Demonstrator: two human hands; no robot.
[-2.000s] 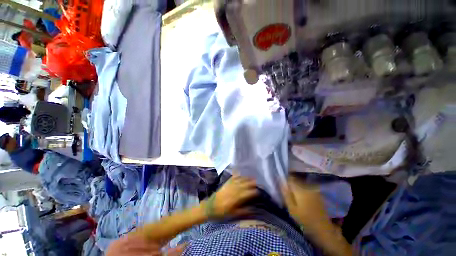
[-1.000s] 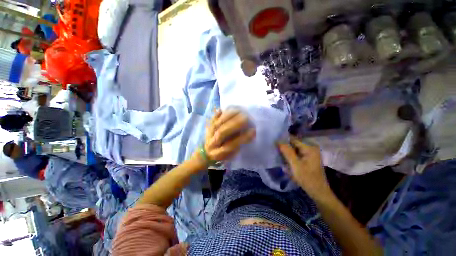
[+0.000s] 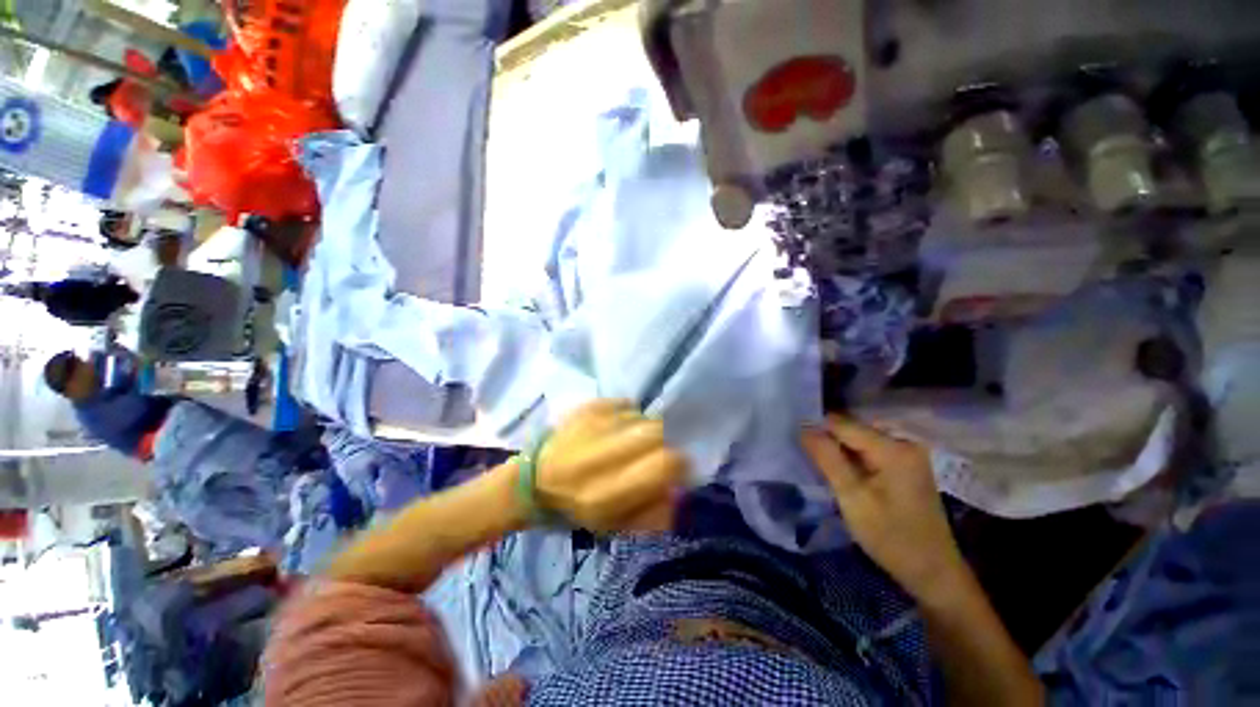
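A light blue shirt piece (image 3: 650,297) lies on the pale table and runs up to the needle area (image 3: 785,256) of the sewing machine (image 3: 967,62). My left hand (image 3: 605,467), with a green band at the wrist, is closed on the near part of the cloth; it is slightly blurred. My right hand (image 3: 877,483) pinches the cloth's right edge between thumb and fingers, below the needle area. The cloth's near end hangs over the table edge towards my lap.
A light blue piece (image 3: 346,263) and a grey-blue strip (image 3: 440,180) lie at the left. A red plastic bag (image 3: 249,152) is far left. A measuring tape (image 3: 1023,500) curves along the machine bed. Blue cloth (image 3: 1175,608) is heaped lower right. A person (image 3: 104,401) is far left.
My left hand has come down towards my lap, drawing the cloth into folds. My right hand keeps its pinch at the edge. The whole view has shifted a little.
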